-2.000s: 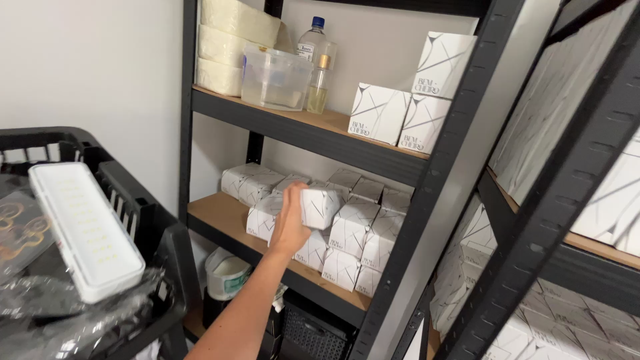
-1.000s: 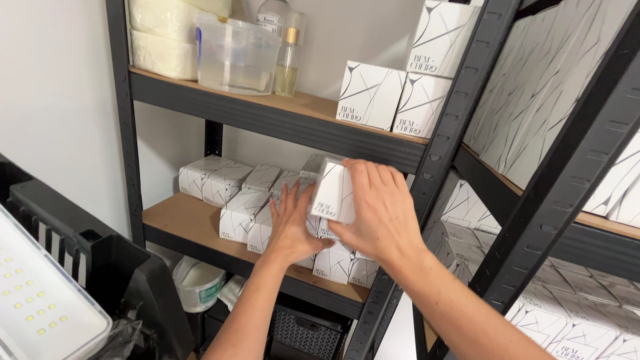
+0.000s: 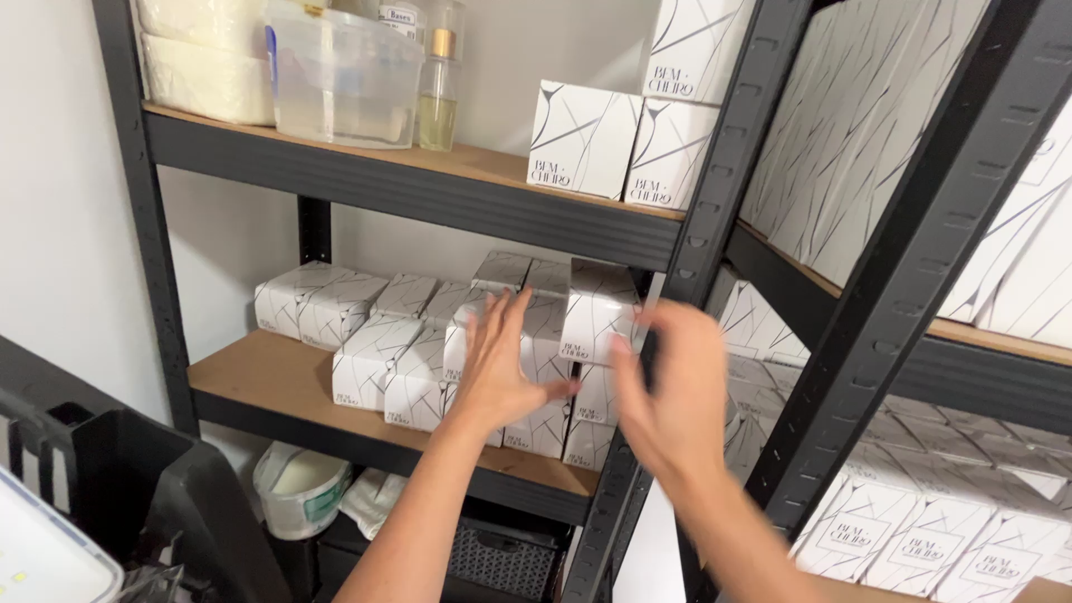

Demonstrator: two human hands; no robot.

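Small white cardboard boxes with dark branching lines stand in rows and stacks on the middle shelf. At the right end of the stacks, one box sits on top of others, close to the upright. My right hand, blurred, is at the right side of that box, its fingers curved and the thumb near the front face; whether it touches is unclear. Spread in front of the neighbouring boxes, my left hand holds nothing, its thumb pointing toward the right stack.
Above, the shelf bears a clear plastic tub, a glass bottle and larger white boxes. A black metal upright rises by my right hand. A black crate stands at lower left, a white bucket under the shelf.
The box that both hands held a second ago now rests at the top of the right stack. My left hand has come off it and opened.
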